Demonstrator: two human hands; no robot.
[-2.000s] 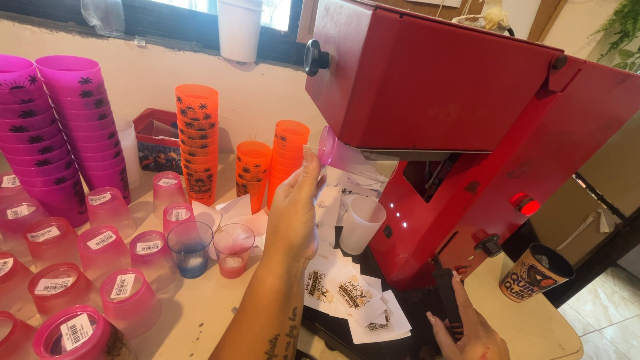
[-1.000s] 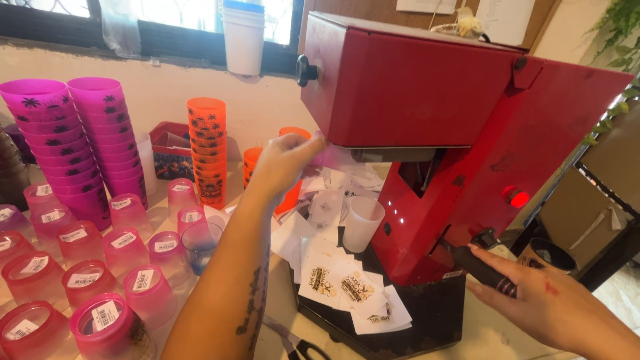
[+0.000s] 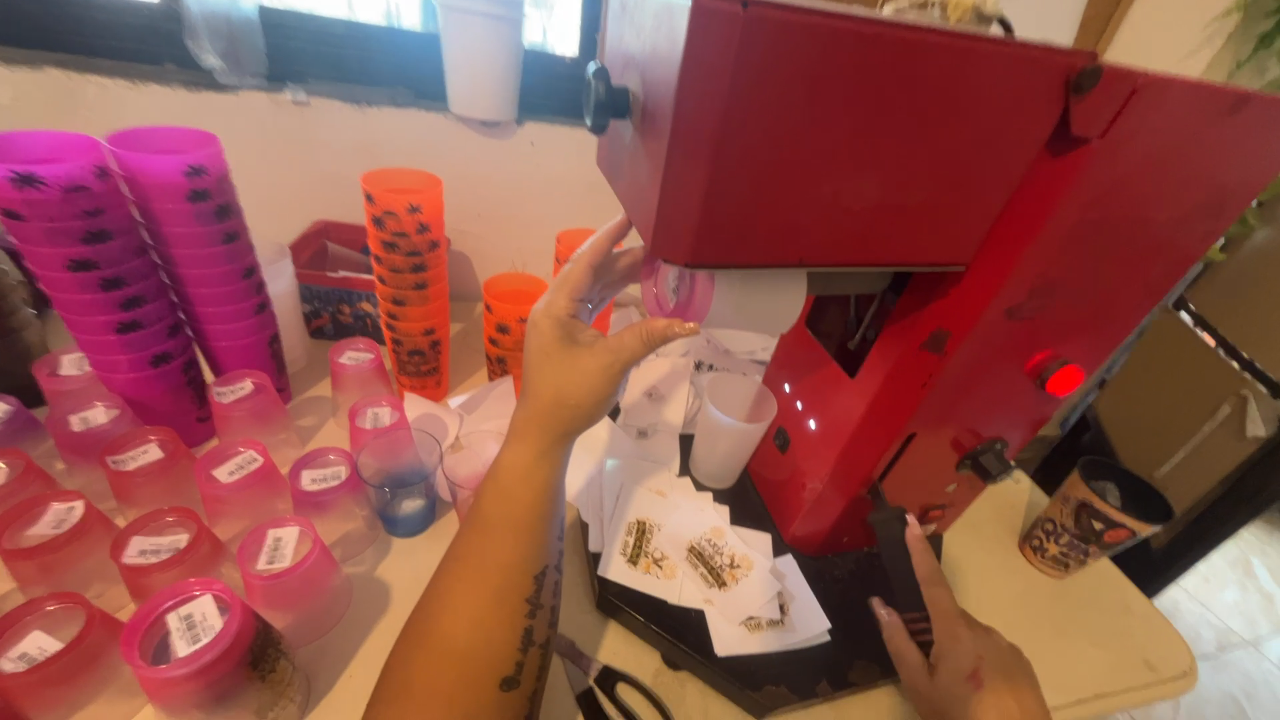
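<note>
My left hand point(image 3: 590, 330) is raised under the front of a red metal press machine point(image 3: 850, 150), its fingers spread around the base of a pink translucent cup point(image 3: 678, 290) that lies sideways beneath the housing. Whether the fingers touch the cup is hard to tell. Low on the right, my right hand point(image 3: 950, 630) has its fingers against a black lever handle point(image 3: 893, 550) at the machine's side. Printed white paper pieces point(image 3: 690, 550) lie on the black base, near a frosted white cup point(image 3: 732, 430).
Upturned pink cups point(image 3: 150, 550) with labels cover the table's left. Behind them rise purple cup stacks point(image 3: 190, 230) and orange cup stacks point(image 3: 405, 280). Scissors point(image 3: 630, 690) lie in front. A printed dark cup point(image 3: 1095, 520) stands right of the machine; a red light point(image 3: 1062, 378) glows on it.
The lever handle was higher and tilted outward one second ago, with my right hand around it; both are lower now. My left hand stays by the machine's front, its fingers more spread.
</note>
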